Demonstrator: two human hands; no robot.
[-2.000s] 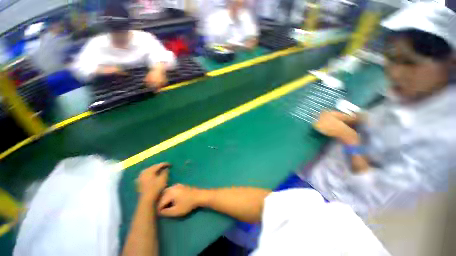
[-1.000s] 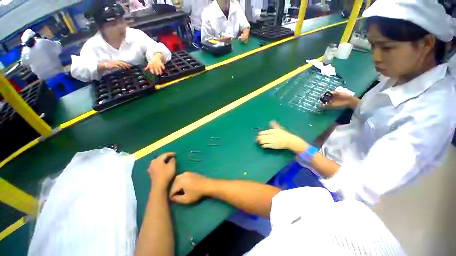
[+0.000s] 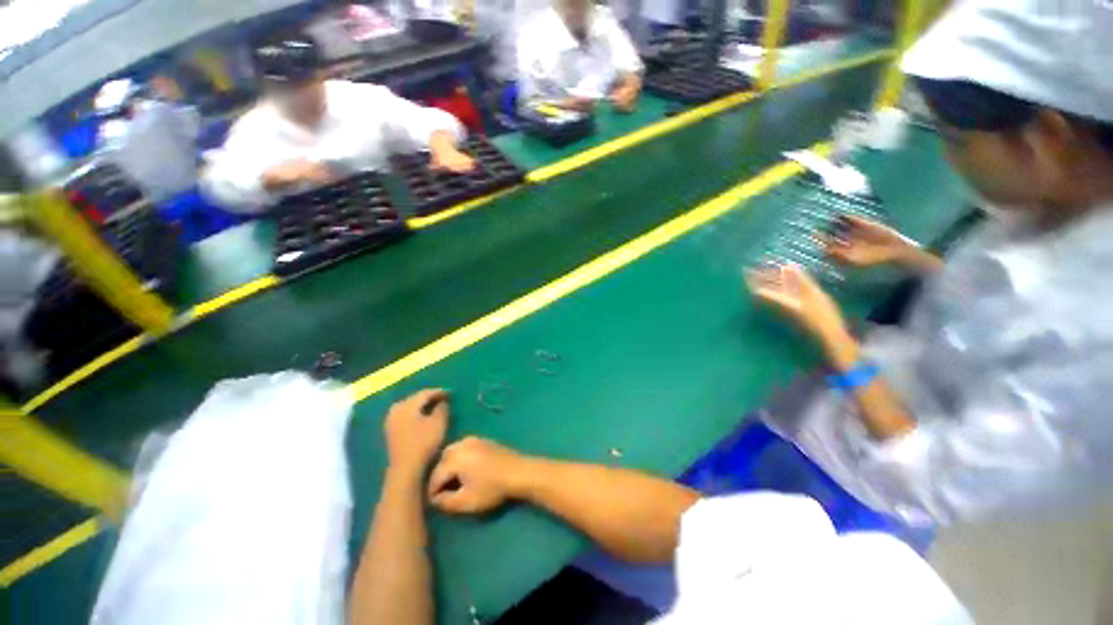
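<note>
My left hand [image 3: 417, 427] rests on the green surface [image 3: 635, 403], its fingers curled in. My right hand [image 3: 474, 476] lies just beside it, also curled into a loose fist. The hands seem to touch or nearly touch. No held thing shows in either; dark hollows show at the curled fingers. Two thin silvery square frames, one nearer [image 3: 493, 397] and one farther [image 3: 547, 360], lie loose beyond my hands. A large translucent white cover sheet [image 3: 238, 501] lies to the left of my left forearm. The picture is blurred.
A person [image 3: 976, 330] at right works over a clear pocketed tray [image 3: 799, 220]. Yellow stripes [image 3: 488, 320] edge the green line. Across it, workers sit behind black parts trays [image 3: 338, 220]. A small dark thing [image 3: 327, 361] lies behind the cover sheet. Yellow posts [image 3: 104, 263] stand left.
The view has shifted slightly. The person at right has drawn the nearer hand back from the green surface to the clear tray. My hands stay curled together in the same pose.
</note>
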